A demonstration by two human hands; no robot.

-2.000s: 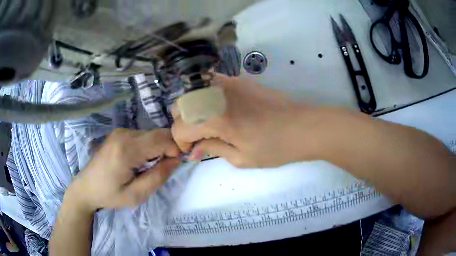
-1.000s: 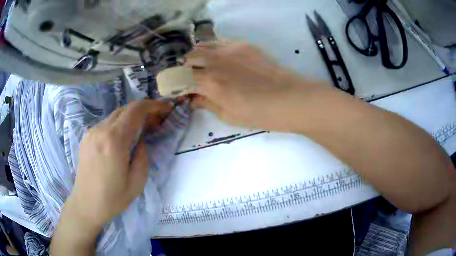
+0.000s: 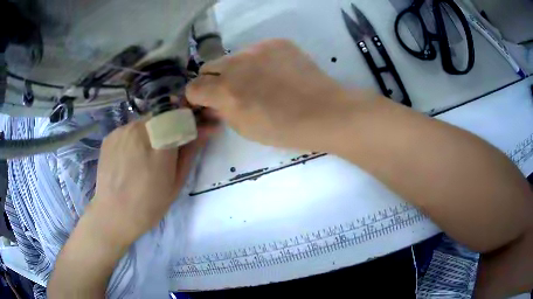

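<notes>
The striped grey-white cloth (image 3: 44,198) lies bunched at the left, with a sheer whitish layer (image 3: 155,251) hanging over the table's front edge. My left hand (image 3: 137,169) lies on the cloth, its fingertips hidden behind the tension dial (image 3: 171,128) of the sewing machine head (image 3: 111,35). My right hand (image 3: 263,93) is bent beside the needle area, right of the dial, its fingertips near my left fingers. The needle, the presser foot and whatever is between my fingertips are hidden or blurred.
Black thread snips (image 3: 377,55) and black-handled scissors (image 3: 435,32) lie on the machine bed at the upper right. A white pen with a blue end (image 3: 497,44) is right of them. A ruler tape (image 3: 304,242) runs along the table's front edge. More striped cloth (image 3: 447,274) is at the lower right.
My left hand has moved up to the dial. My right hand has moved away from the front edge, up and left in the picture. The view has shifted, and the table items sit further left.
</notes>
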